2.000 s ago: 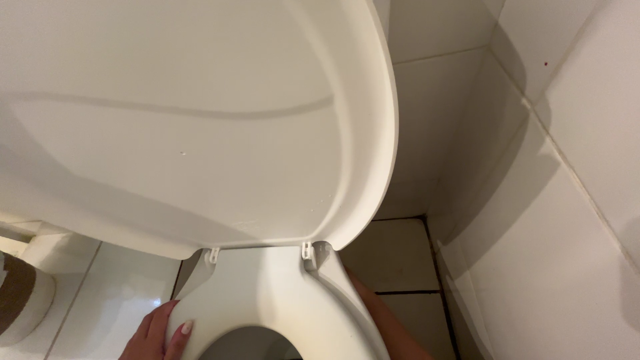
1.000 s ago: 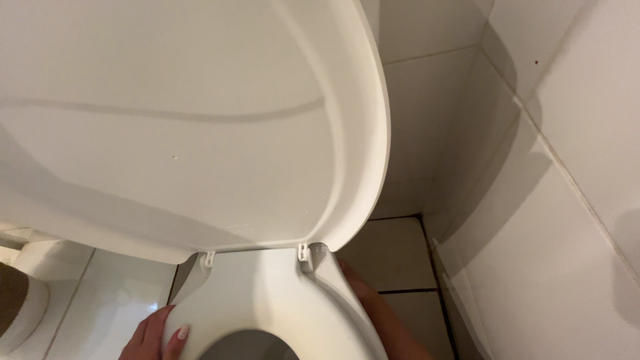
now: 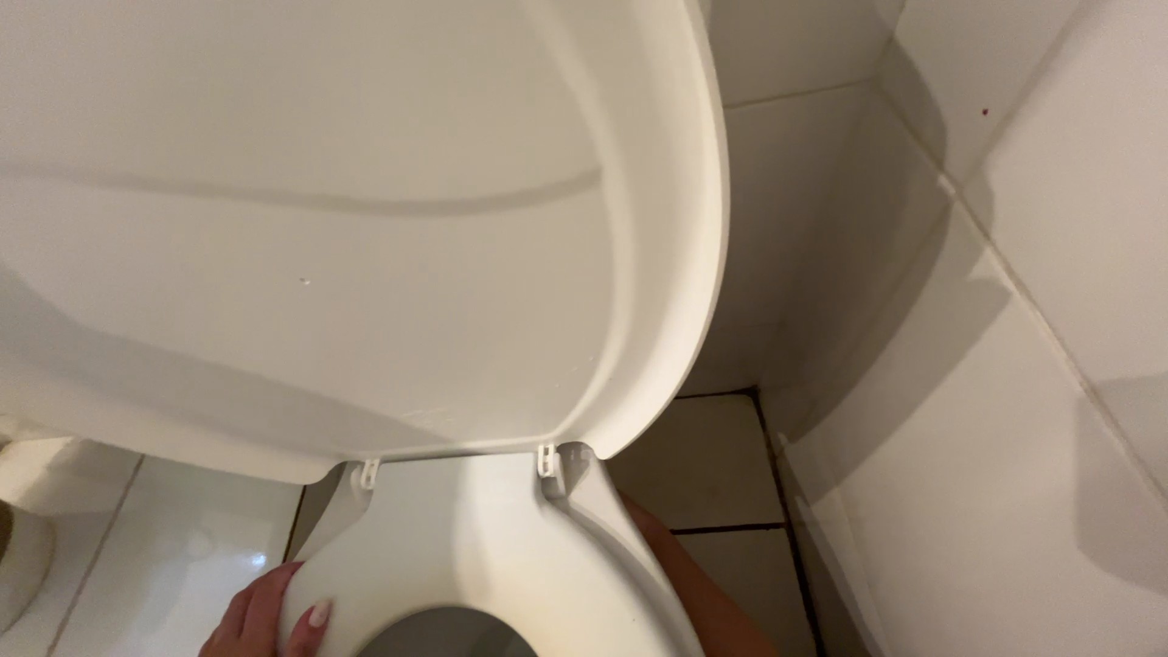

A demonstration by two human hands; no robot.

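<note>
A white plastic toilet seat lies on the toilet at the bottom centre, and the raised toilet lid fills the upper left. Small white hinges join lid and seat, such as the right hinge. My left hand rests at the seat's left edge, thumb on top and fingers over the outer side. On the right, my right forearm reaches down beside the bowl; the right hand itself is hidden behind the toilet, so what it touches cannot be seen.
White wall tiles stand close on the right and behind the lid. Pale floor tiles with dark joints lie at the right of the toilet. A white cylindrical object, partly cut off, is at the lower left.
</note>
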